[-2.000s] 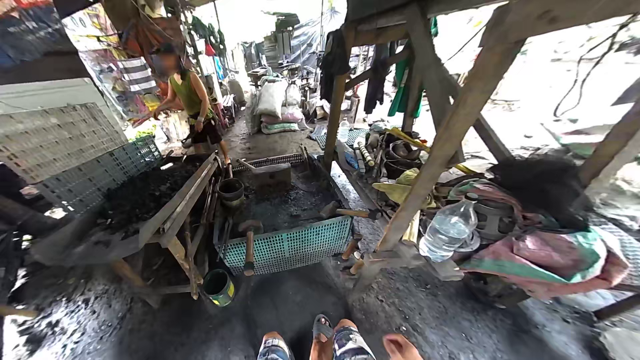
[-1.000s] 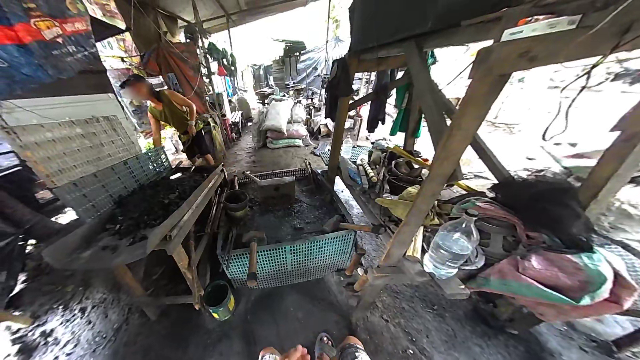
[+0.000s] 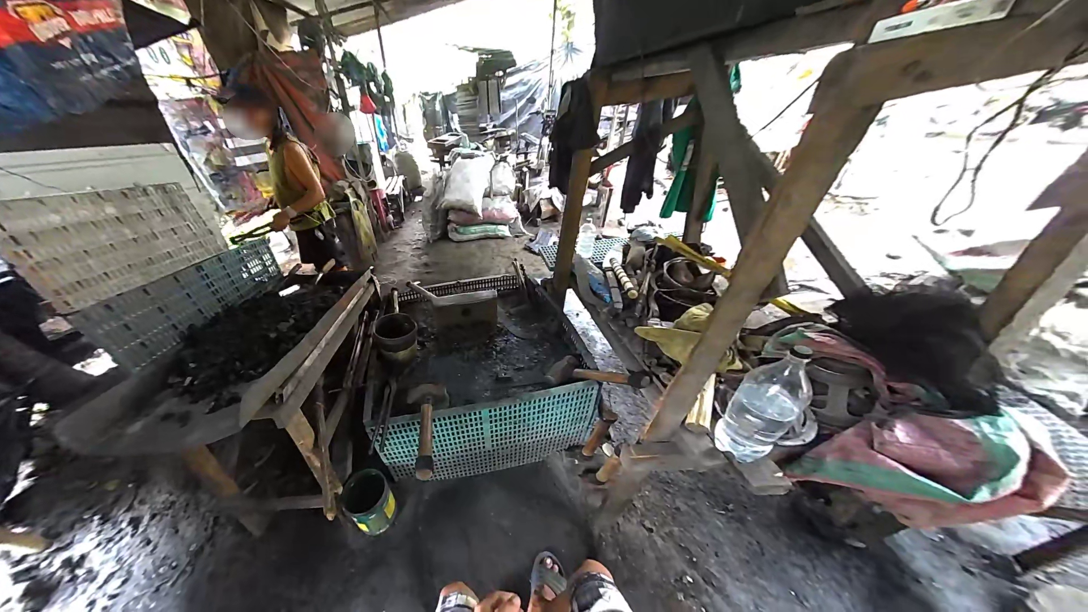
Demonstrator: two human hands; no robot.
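At the bottom edge, bare skin that looks like the fingertips of my left hand [image 3: 500, 603] shows between my knees; what it holds is hidden. My right hand is out of view. A sandalled foot [image 3: 548, 575] is close by. Ahead lies a green plastic crate [image 3: 489, 429] with dark, sooty matter inside. One hammer [image 3: 426, 433] hangs its wooden handle over the crate's near side; another hammer [image 3: 595, 375] lies across its right corner. A metal pot [image 3: 396, 337] stands at the left side, and a rectangular block [image 3: 464, 313] sits toward the back.
A wooden bench [image 3: 314, 348] bears charcoal [image 3: 246, 336] at left, with a bucket [image 3: 368, 501] below. A person [image 3: 297, 187] stands beyond. On the right are a slanted wooden post [image 3: 761, 246], a water bottle [image 3: 765, 404] and a sack [image 3: 943, 459]. Stacked sacks [image 3: 476, 200] stand farther back.
The other person leaned over the bench one second ago and now stands upright, holding something long. A bare hand at lower right two seconds ago no longer shows there.
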